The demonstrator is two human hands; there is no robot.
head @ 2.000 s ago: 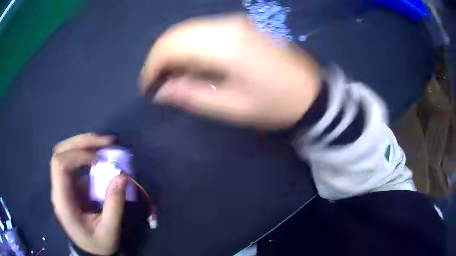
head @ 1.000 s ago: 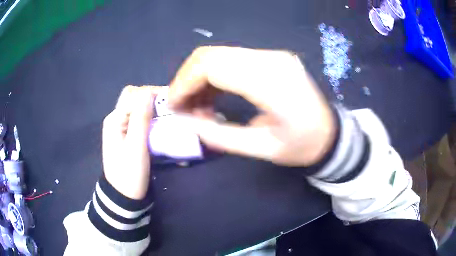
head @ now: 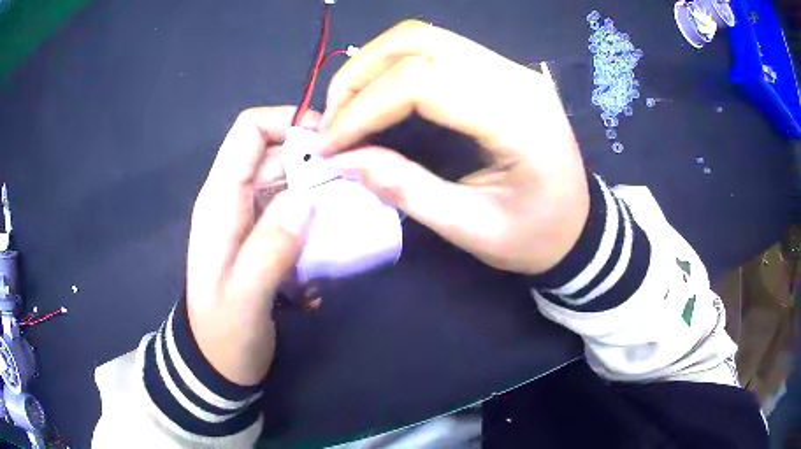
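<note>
A white-lilac plastic housing (head: 349, 230) is held up in the middle, with its small white neck (head: 306, 158) pointing up and away. A dark hole shows in the neck. Red and dark lead wires (head: 314, 83) run from the neck to tiny white connectors. My left hand (head: 246, 237) grips the housing from the left, thumb on its front. My right hand (head: 465, 149) has its thumb and fingertips at the neck and upper edge of the housing. Whether a small ring is between the right fingertips cannot be told.
A loose pile of small clear rings (head: 615, 70) lies at the upper right on the dark mat (head: 422, 342). A blue bag or tray (head: 766, 66) and spoked housings (head: 700, 19) are at the far upper right. More housings (head: 13, 351) line the left edge.
The right hand came from the upper right to the housing and its fingers now rest at the neck. The left hand brought the housing to the middle. The leads now point up.
</note>
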